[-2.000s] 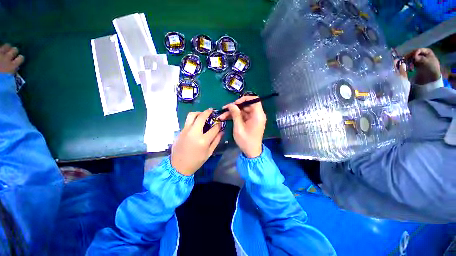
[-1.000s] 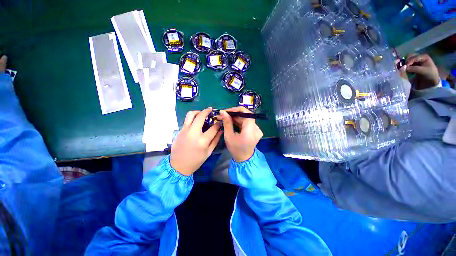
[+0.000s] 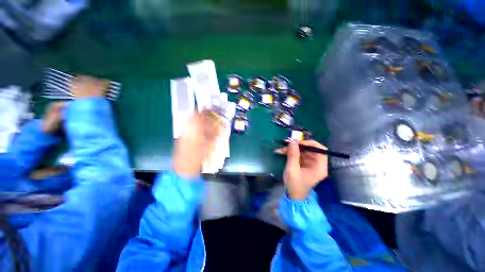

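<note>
My left hand [image 3: 201, 137] is blurred over the white strips [image 3: 183, 101]; whether it holds anything is not clear. My right hand [image 3: 304, 164] holds a thin black tool [image 3: 331, 153] between thumb and fingers, near the bench's near edge. Several round housings [image 3: 267, 99] with white and yellow squares lie grouped on the green bench between the strips and the tray stack. One housing [image 3: 297, 135] lies just beyond my right fingertips, partly hidden by them.
A tall clear tray stack [image 3: 372, 175] stands at the right, with discs and orange tails in its pockets. A small round part [image 3: 304, 32] lies at the far side. At the left, a person's hand [image 3: 88, 86] is on a striped sheet [image 3: 56, 84]. Another person sits at the right.
The view has swung, so the bench items appear further right and lower. My left hand has left my right hand and moved over the strips. The unit seen in my left fingers no longer shows there.
</note>
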